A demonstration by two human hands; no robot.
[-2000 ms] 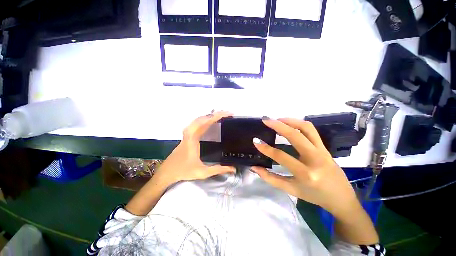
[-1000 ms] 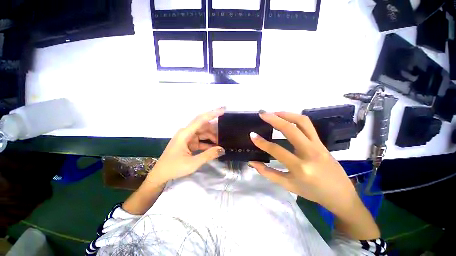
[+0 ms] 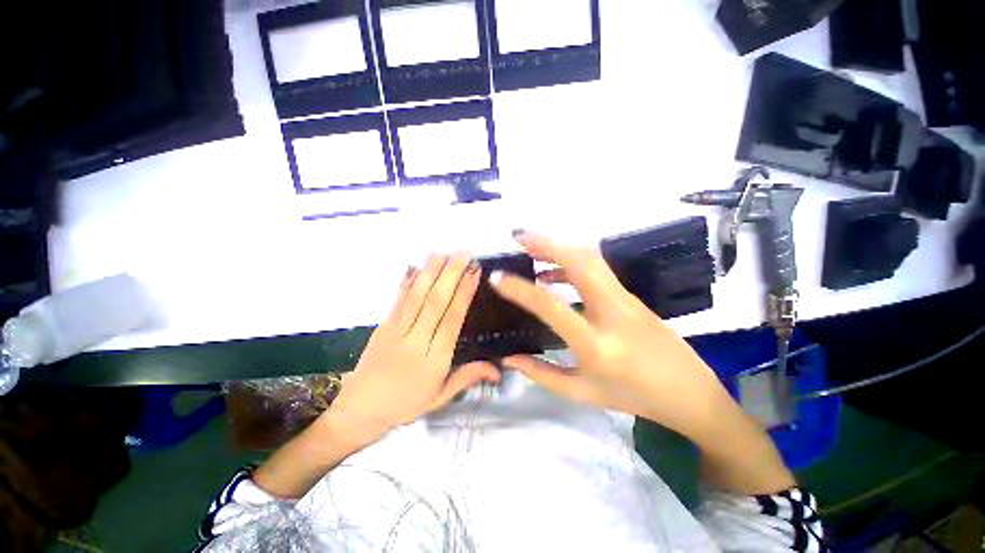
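Note:
A black display unit [image 3: 503, 315] is held between my two hands at the bench's front edge, its row of small marks along the side nearest me. My left hand [image 3: 416, 348] lies over its left part, fingers together on the top face, thumb at the near edge. My right hand [image 3: 605, 335] grips its right part, with a fingertip on the face, one beyond the far edge and the thumb at the near edge. Fingers hide much of the unit.
Several front panels [image 3: 383, 89] lie at the back. A rear housing [image 3: 661, 265] and an air blow gun [image 3: 769, 221] lie right of my hands, with more black housings [image 3: 819, 124] beyond. A squeeze bottle [image 3: 86, 318] lies at left. Black trays [image 3: 130, 86] stand at far left.
My left hand has moved from the unit's left edge onto its top face, fingers now flat and together. The view has turned a little, so the bench things appear shifted left.

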